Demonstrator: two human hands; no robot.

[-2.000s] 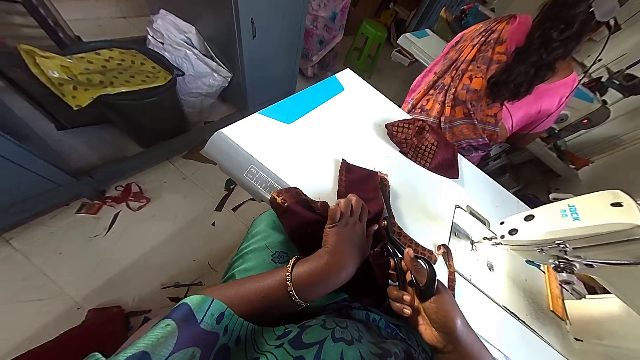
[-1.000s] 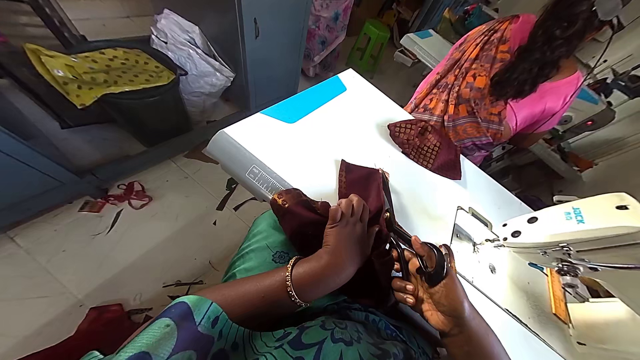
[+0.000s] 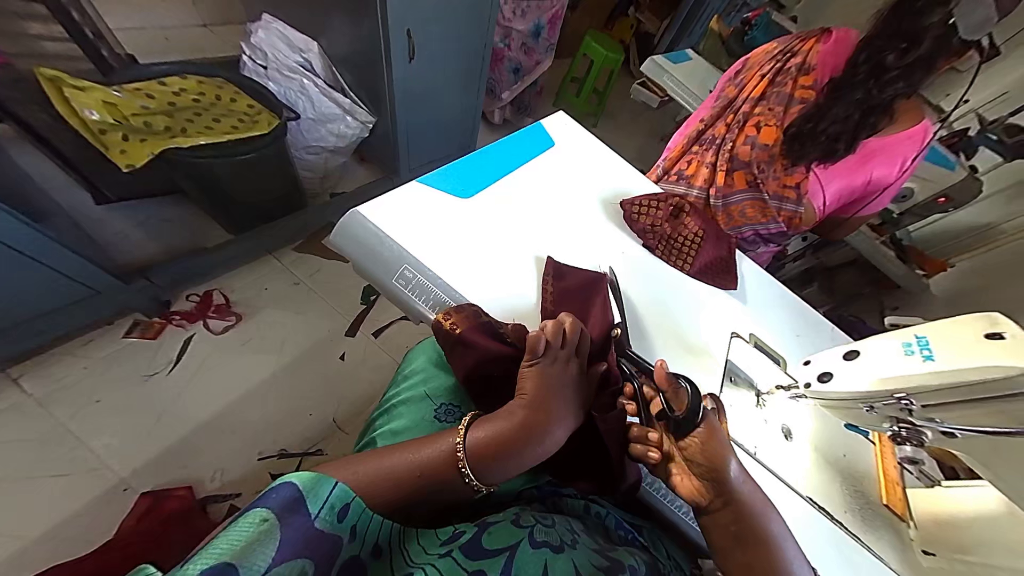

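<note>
My left hand presses and grips a maroon fabric piece with a gold-patterned border, which lies over the near edge of the white sewing table and hangs into my lap. In my right hand are black-handled fabric scissors, my fingers through the loops. The blades point away from me along the right edge of the cloth; whether they are cutting cannot be told. A second maroon piece with gold motifs lies at the table's far edge.
A Jack sewing machine stands on the right of the table. Beyond it sits a person in orange and pink clothing. On the left are a black bin with yellow dotted cloth, a white sack and fabric scraps on the floor.
The orange-brown patterned strip that hung by the scissors two seconds ago no longer shows there. My right hand has shifted slightly with the scissors; my left hand stays on the cloth.
</note>
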